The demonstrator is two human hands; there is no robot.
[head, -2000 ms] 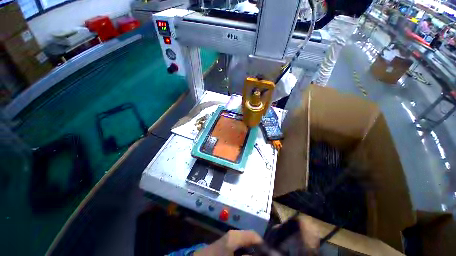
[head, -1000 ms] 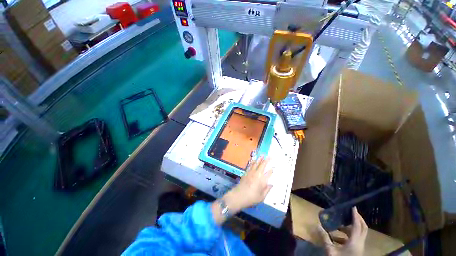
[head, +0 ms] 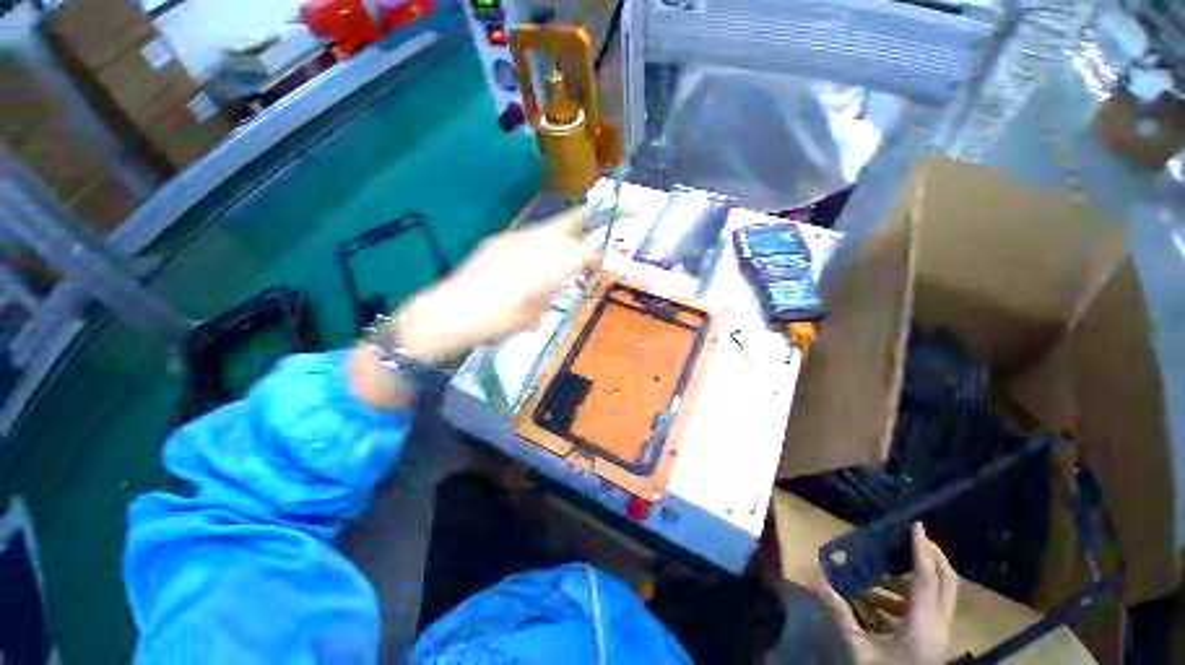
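A thin black frame (head: 656,451) lies on the orange fixture plate (head: 693,396) on the white machine base. The teal fixture cover (head: 548,340) stands raised at the plate's left side, seen nearly edge-on. My left hand (head: 500,292) is blurred and reaches to the raised cover; whether its fingers grip it cannot be told. My right hand (head: 910,604), at the lower right, holds another black frame (head: 972,491) by its solid end, over the edge of the carton.
A carton (head: 838,370) with many black frames (head: 968,403) stands right of the base. A gold dispensing head (head: 569,137) hangs at the back left. A dark handheld meter (head: 780,270) lies behind right of the plate. More frames (head: 241,340) lie on the green belt (head: 280,214).
The teal cover has gone from closed over the plate to raised at left. My left hand has moved up and left. The dispensing head shows further left. My right hand still holds its frame.
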